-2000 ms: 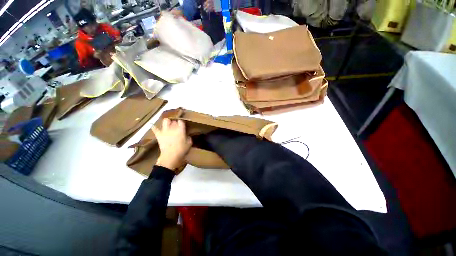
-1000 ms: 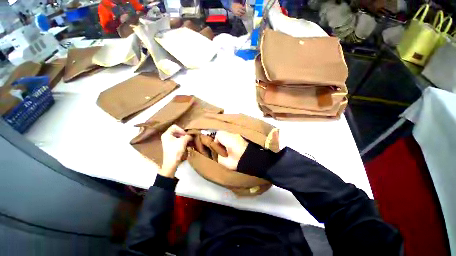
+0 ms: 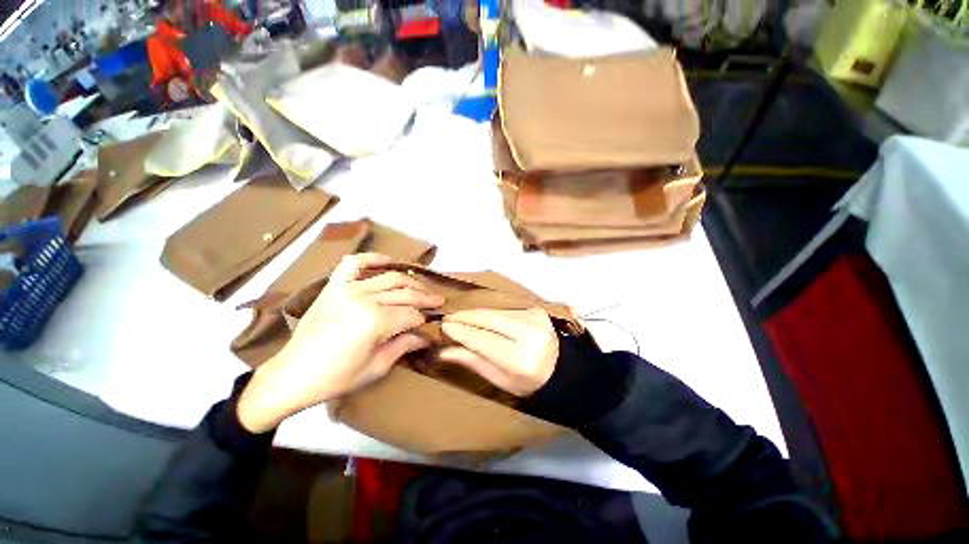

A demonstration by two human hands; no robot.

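A brown bag [image 3: 457, 414] lies open on the white table in front of me, its mouth towards my hands. My left hand [image 3: 361, 324] is over the left part of the mouth, fingers pinching the cloth at the opening. My right hand [image 3: 505, 345] is at the mouth just right of it, fingertips pinching the inner cloth close to my left fingertips. What lies between the fingertips is too small to tell. A thin dark cord [image 3: 627, 327] lies on the table right of the bag. No snips can be made out.
Another brown bag [image 3: 250, 234] lies flat behind at left. A stack of brown bags [image 3: 600, 117] stands at the far right. Grey-white bags [image 3: 345, 106] are heaped at the back. A blue basket [image 3: 40, 282] is at far left. A person in orange [image 3: 175, 53] is behind.
My right arm has come out of the bag, and both hands have come together at its mouth. The bag's front now bulges towards me.
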